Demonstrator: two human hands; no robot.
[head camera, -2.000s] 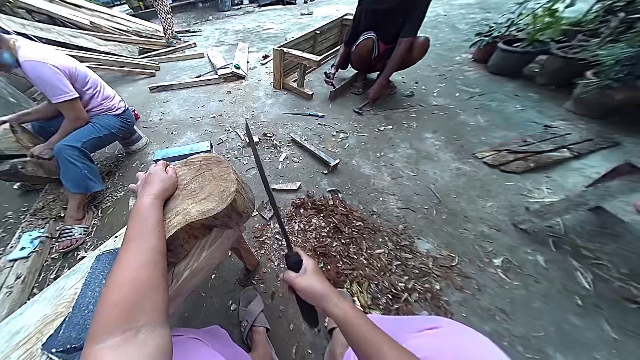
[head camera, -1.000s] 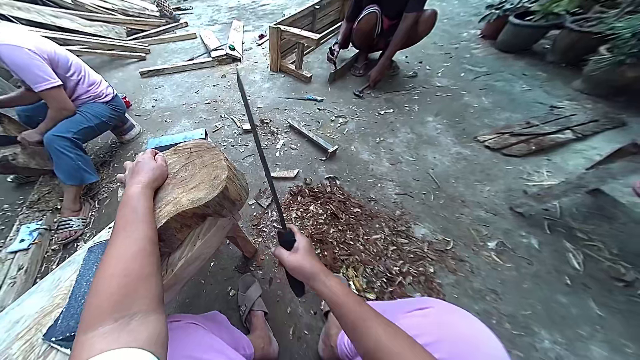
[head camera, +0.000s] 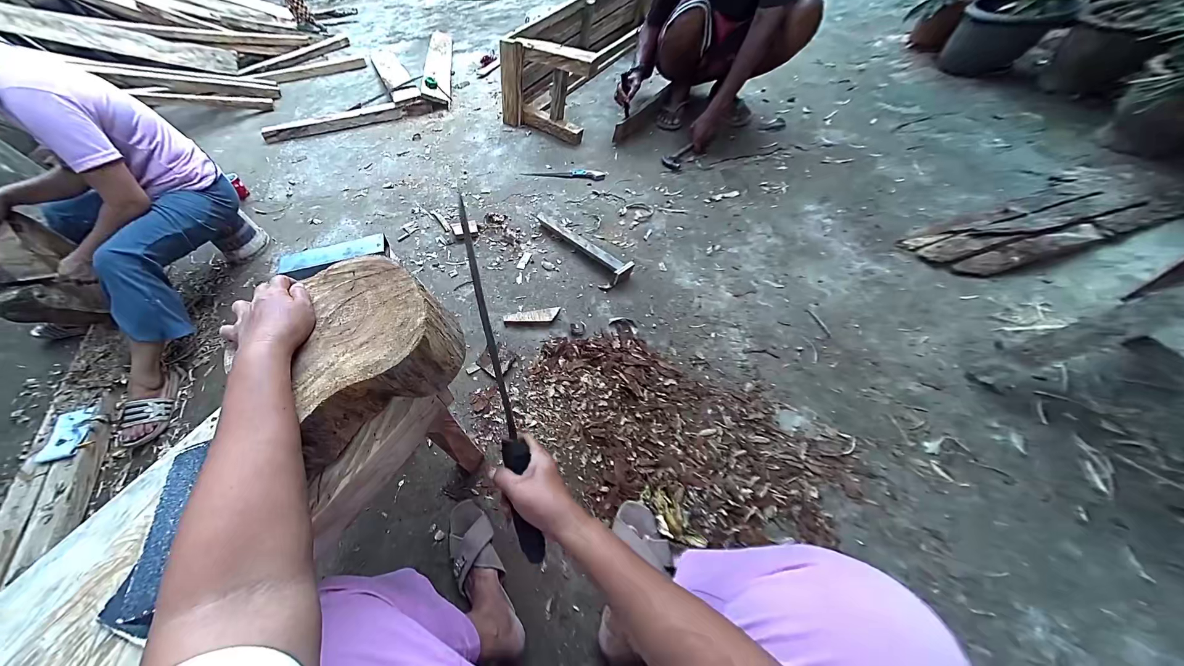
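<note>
A thick wooden block (head camera: 370, 324) with a smooth, curved top rests on a pale timber bench (head camera: 102, 573) in front of me. My left hand (head camera: 268, 314) presses on the block's far left edge, fingers curled over it. In my right hand (head camera: 532, 486) is the black handle of a long, narrow file or blade (head camera: 486, 319), which points up and away, just right of the block and apart from it. A blue box-shaped object (head camera: 333, 256) lies beyond the block. Dark blue cloth or sheet (head camera: 157, 546) lies on the bench under my left forearm.
Wood chips (head camera: 675, 435) are heaped by my right foot. A metal bar (head camera: 585, 248) and a handsaw (head camera: 564, 174) lie on the ground ahead. One person (head camera: 139, 176) sits at left; another (head camera: 731, 55) squats ahead with a hammer beside a wooden frame (head camera: 555, 60). Flat boards (head camera: 1027, 231) lie at right.
My left hand stays on the block and my right hand still holds the long tool. No clear change in either grip shows.
</note>
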